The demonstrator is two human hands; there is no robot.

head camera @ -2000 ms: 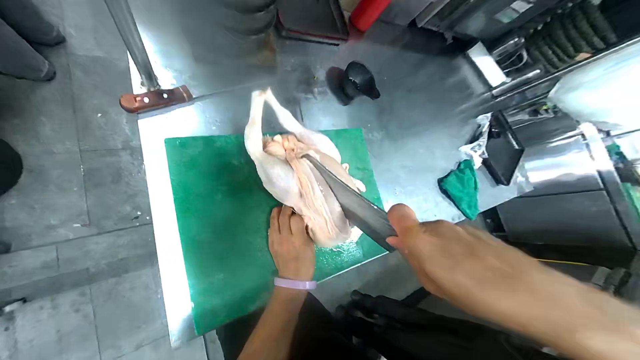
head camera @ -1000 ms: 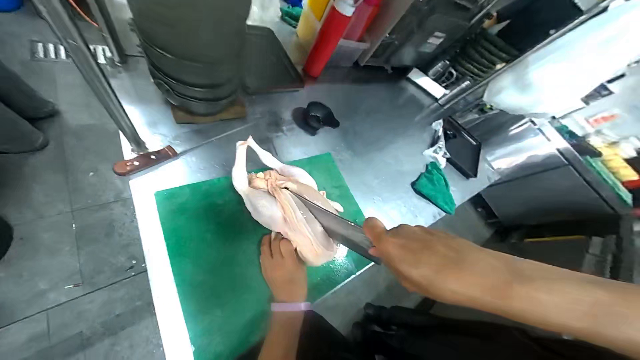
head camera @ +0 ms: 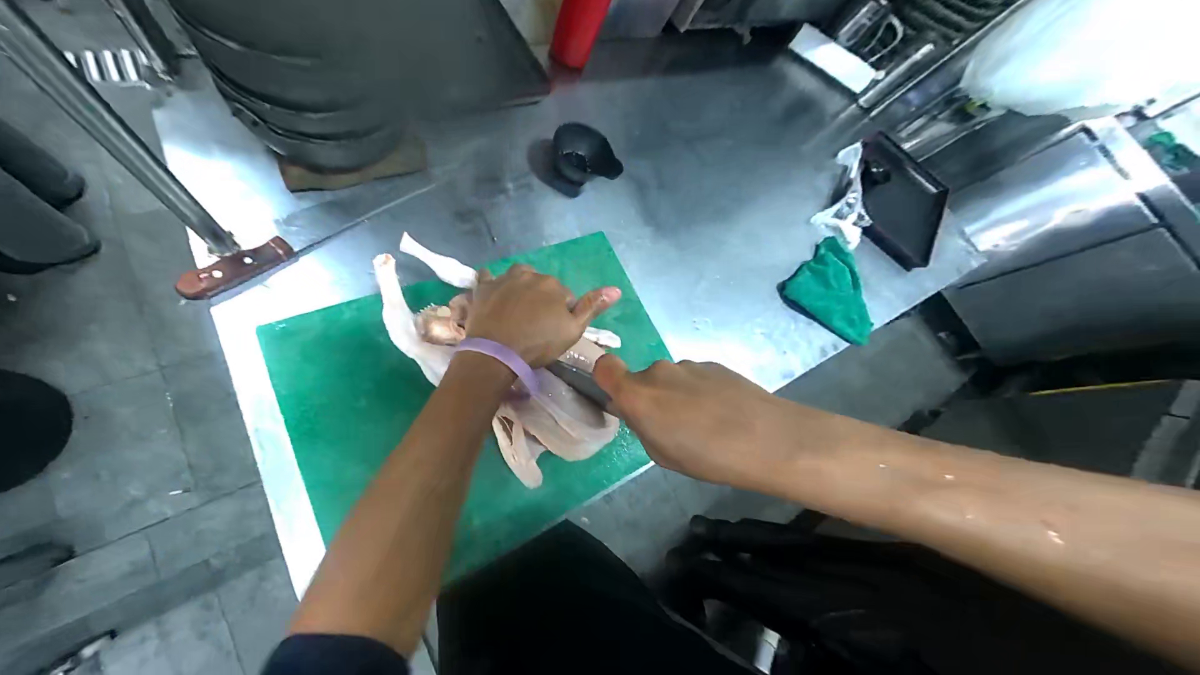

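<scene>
A raw whole bird, pale like poultry (head camera: 572,429), lies on the green cutting board (head camera: 347,412) with its legs toward the far edge. My right hand (head camera: 680,412) grips the knife (head camera: 581,380), whose blade runs into or against the bird's body; the blade's tip and its handle are hidden. My left hand (head camera: 530,314), with a purple band at the wrist, lies over the upper part of the bird near the legs, thumb spread out. What its fingers touch or grip underneath is hidden.
On the steel table (head camera: 731,187) are a small black cup (head camera: 581,155), a green cloth (head camera: 830,291), a black tray (head camera: 905,202) and a second knife's wooden handle (head camera: 234,267) at the left edge. A large dark pot (head camera: 300,75) stands at the back left.
My left hand has moved from the near left side of the bird up over its leg end. The bird's legs, together at their tips before, are now apart. The knife stays in my right hand.
</scene>
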